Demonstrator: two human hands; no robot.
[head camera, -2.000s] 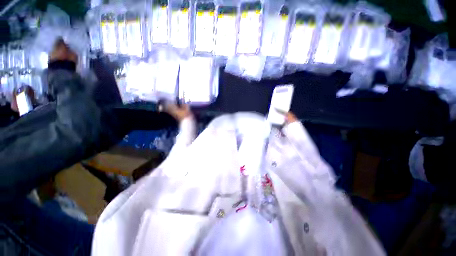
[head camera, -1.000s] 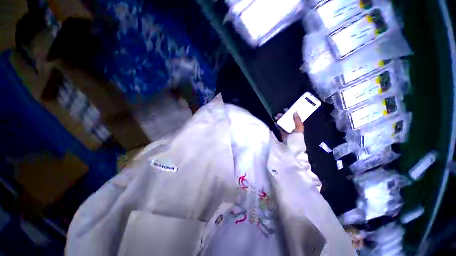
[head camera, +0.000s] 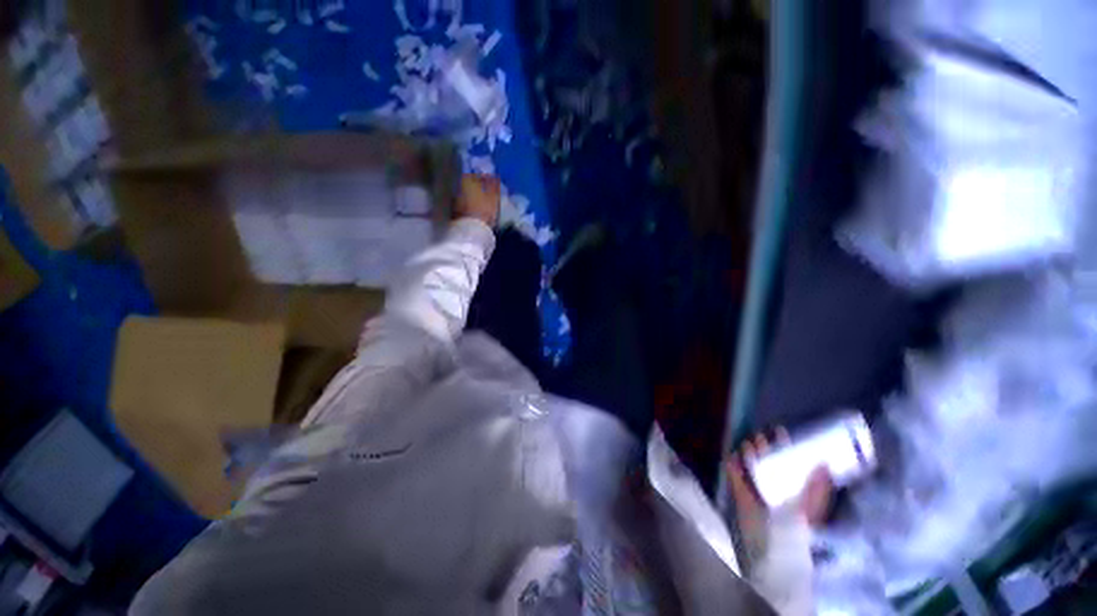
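Note:
A white phone case (head camera: 808, 457) with small dark slots at one end is in my right hand (head camera: 782, 487), at the black bench edge on the lower right. My left hand (head camera: 478, 199) is at the right edge of an open brown carton (head camera: 289, 150) beside me. White boxes or stacked cases (head camera: 331, 229) lie inside the carton. My left fingers are blurred, and I cannot tell whether they hold anything.
White paper scraps (head camera: 451, 90) litter the blue sheeting (head camera: 325, 96). A cardboard flap (head camera: 199, 397) and a grey container (head camera: 66, 481) are at the left. A white stack (head camera: 992, 181) and blurred clear bags (head camera: 950, 445) lie on the bench at the right.
The view has turned left and down towards the carton. My left hand has come into view at the carton's edge. The white case stays in my right hand, now lower in view.

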